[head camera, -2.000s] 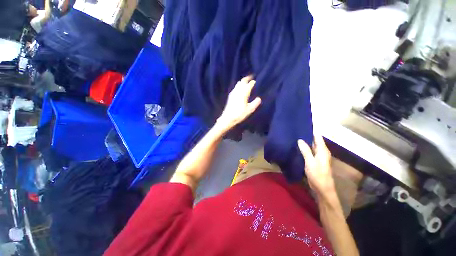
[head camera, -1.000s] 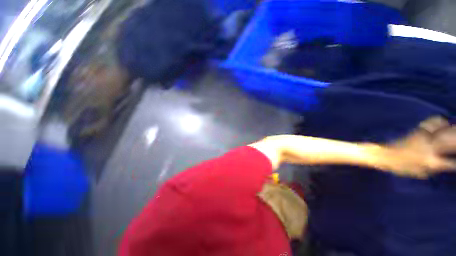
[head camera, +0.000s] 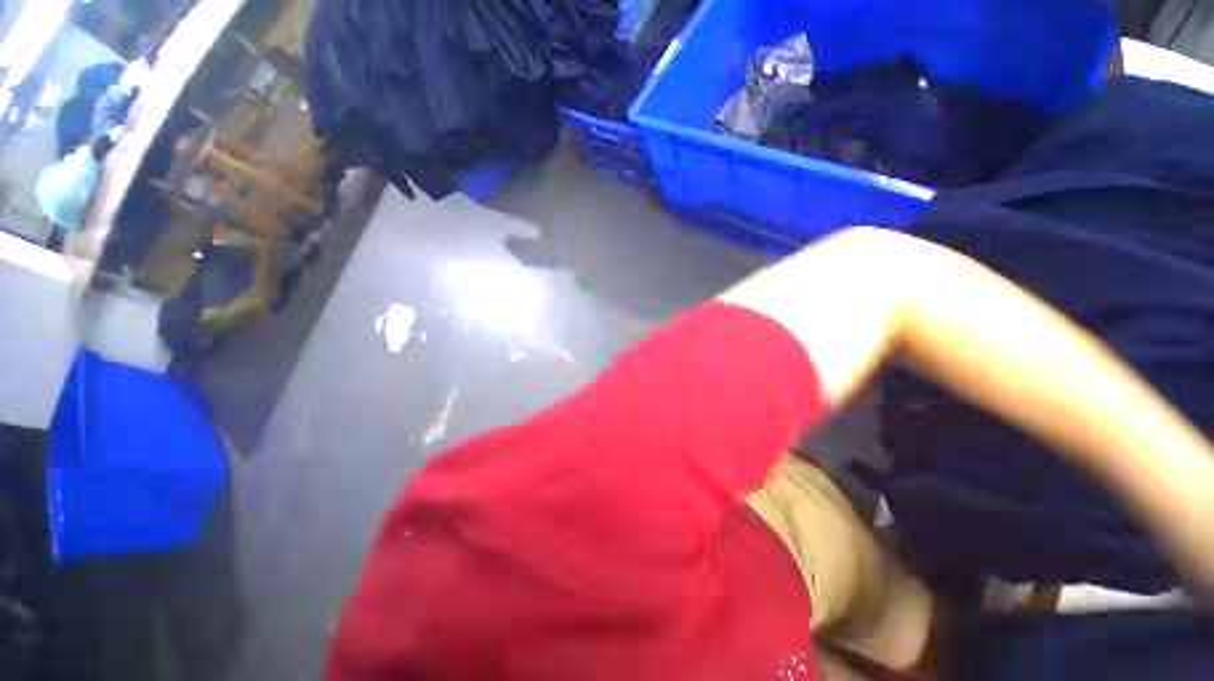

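A navy garment [head camera: 985,492] fills the right side of the view and drapes down beside my lap. My left arm reaches across it to the right, and my left hand is cut off by the picture's right edge. My right hand is not in view. Whether either hand holds the cloth cannot be seen. The sewing machine is out of view.
A blue bin [head camera: 786,193] with dark cloth [head camera: 872,120] and clear plastic [head camera: 779,83] stands at the upper right. A dark garment heap [head camera: 439,87] lies left of it. Another blue bin [head camera: 140,466] stands far left. Grey floor [head camera: 373,346] lies between.
The view has swung left towards the floor. The machine and white table have left the picture, and both hands, seen on the navy cloth two seconds ago, are out of view.
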